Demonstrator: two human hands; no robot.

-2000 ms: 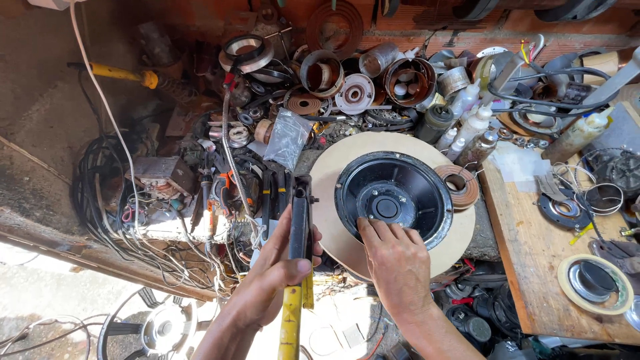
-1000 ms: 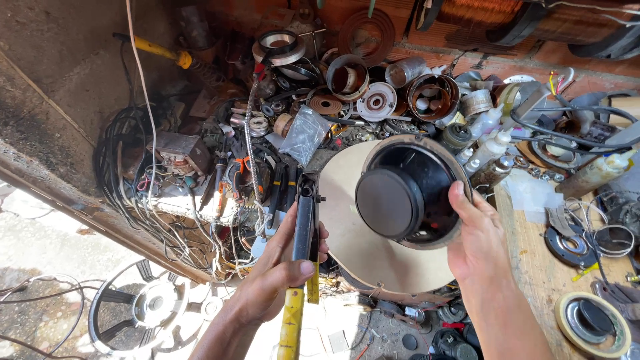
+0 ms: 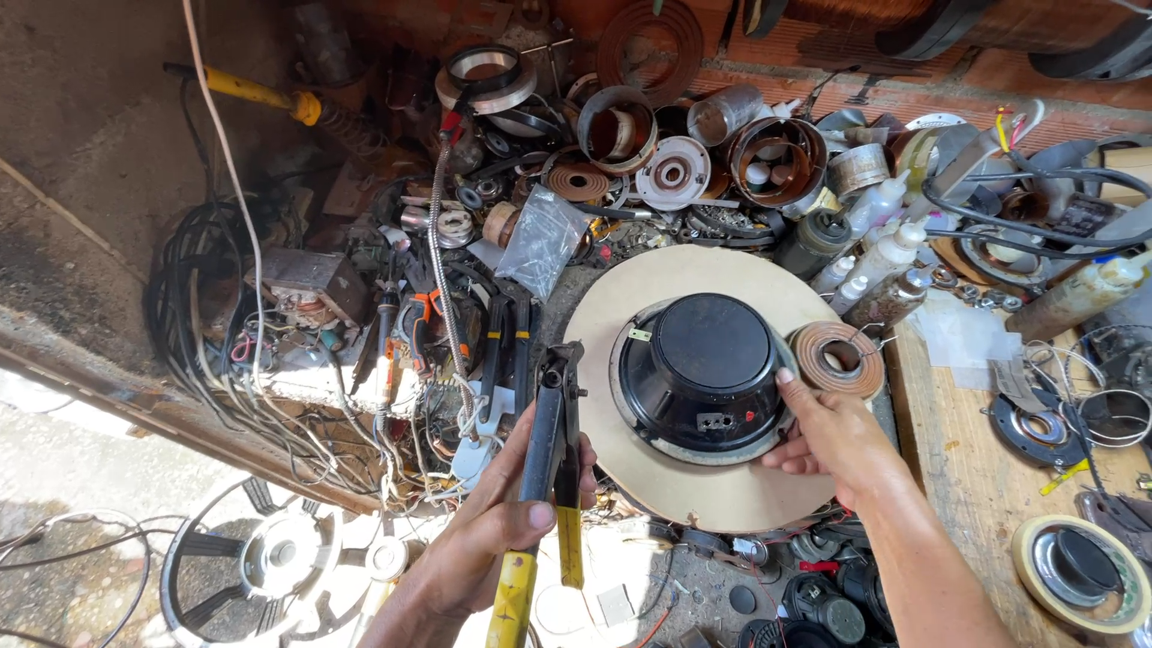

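Note:
A black speaker lies face down, magnet side up, on a round beige board. My right hand grips the right edge of its frame with thumb and fingers. My left hand, left of the board, is closed around a riveter-like hand tool with yellow grips, its dark head pointing up. A coil of brown material touches the board's right side, close to my right hand.
Bottles and metal rings crowd the back. Pliers with orange handles and bundled black cables lie left. A wooden board with a tape roll is at right. A speaker frame lies lower left.
My right hand has turned the speaker over: two seconds ago its open cone side faced up, one second ago it was tilted in my hand. The left hand still holds the tool.

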